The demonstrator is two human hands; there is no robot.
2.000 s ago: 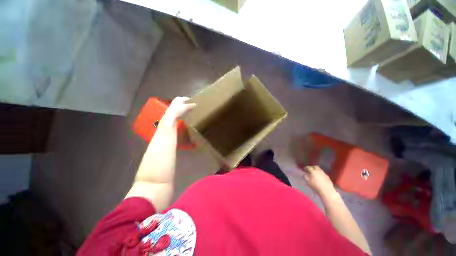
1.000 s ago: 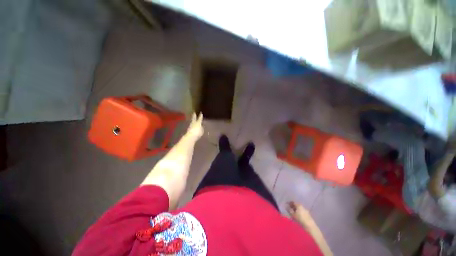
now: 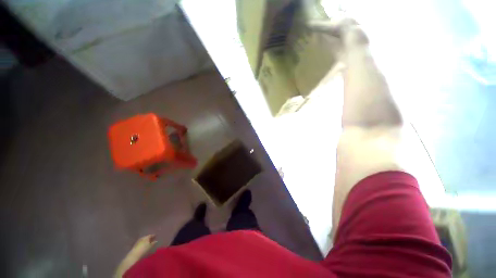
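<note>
My right hand (image 3: 340, 32) reaches up over the white table to brown cartons (image 3: 321, 57) with dark print. It is blurred and overlaps a carton edge; whether it grips is unclear. My left hand (image 3: 142, 245) hangs low at my left side, small and blurred, with nothing visible in it and its fingers loosely apart. An open, empty brown carton (image 3: 225, 174) stands on the floor just ahead of my feet, dark inside.
The white table (image 3: 304, 157) runs diagonally along my right, overexposed. An orange plastic stool (image 3: 138, 144) stands on the floor at left. A pale covered block (image 3: 141, 54) lies beyond it. Another brown carton (image 3: 451, 233) shows at lower right.
The carton my left hand held at first now stands on the floor. My view has turned toward the table. My right arm has swung up from my side to the cartons; my left hand has dropped.
</note>
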